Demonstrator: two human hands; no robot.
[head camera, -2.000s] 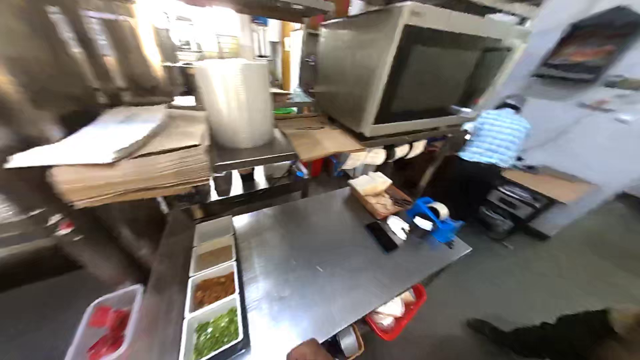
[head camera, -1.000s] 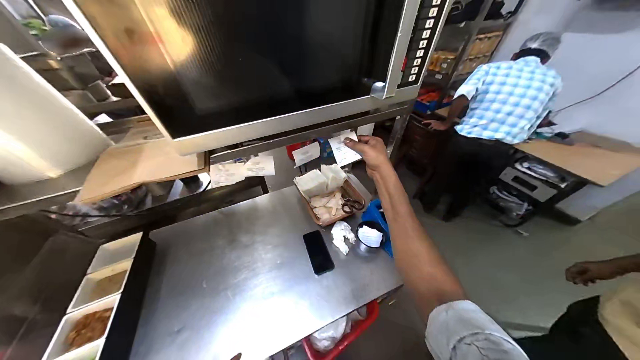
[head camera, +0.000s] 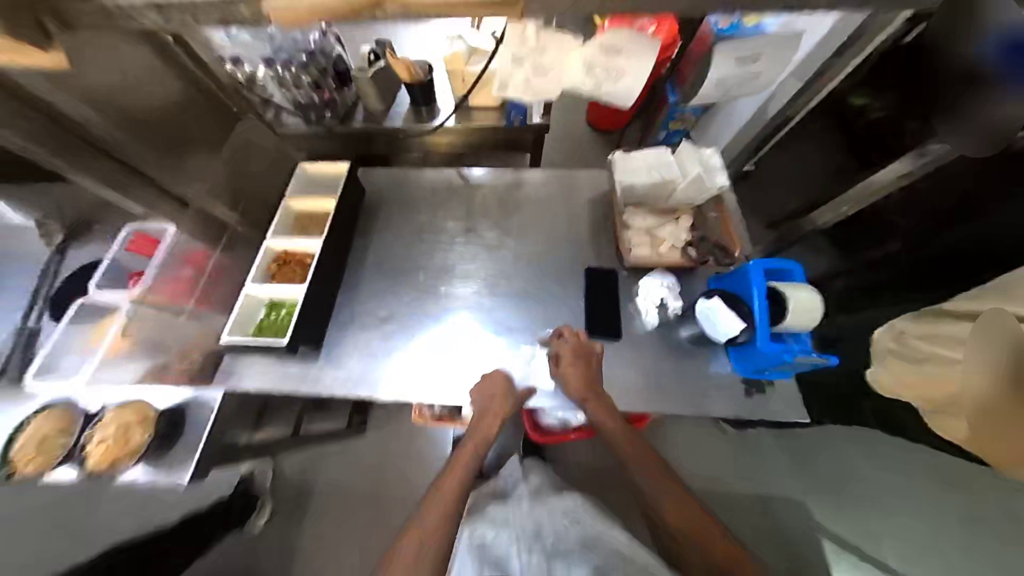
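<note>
Both hands are over the near edge of the steel table (head camera: 448, 240). My right hand (head camera: 576, 364) holds a white paper slip (head camera: 532, 366), its fingers curled at the slip's right end. At the slip's left side is my left hand (head camera: 496, 396), thumb pointing right; blur hides whether it grips the paper. A black phone (head camera: 602, 304) lies just above my right hand. Beside the phone is a crumpled white paper (head camera: 658, 298). Farther right stands a blue tape dispenser (head camera: 756, 320) with a roll of tape, next to a dark round container (head camera: 724, 316) with white paper in it.
White tubs of chopped greens (head camera: 274, 318) and other fillings line the table's left side. A box (head camera: 680, 260) of papers stands at the back right. Below the near edge is a red basket (head camera: 552, 434). Bowls of food (head camera: 120, 436) sit lower left; part of a person (head camera: 960, 360) shows at right.
My right hand has come from the slips under the oven to the table's near edge, holding paper. My left hand is now in view beside it. The view has swung to look down at the table.
</note>
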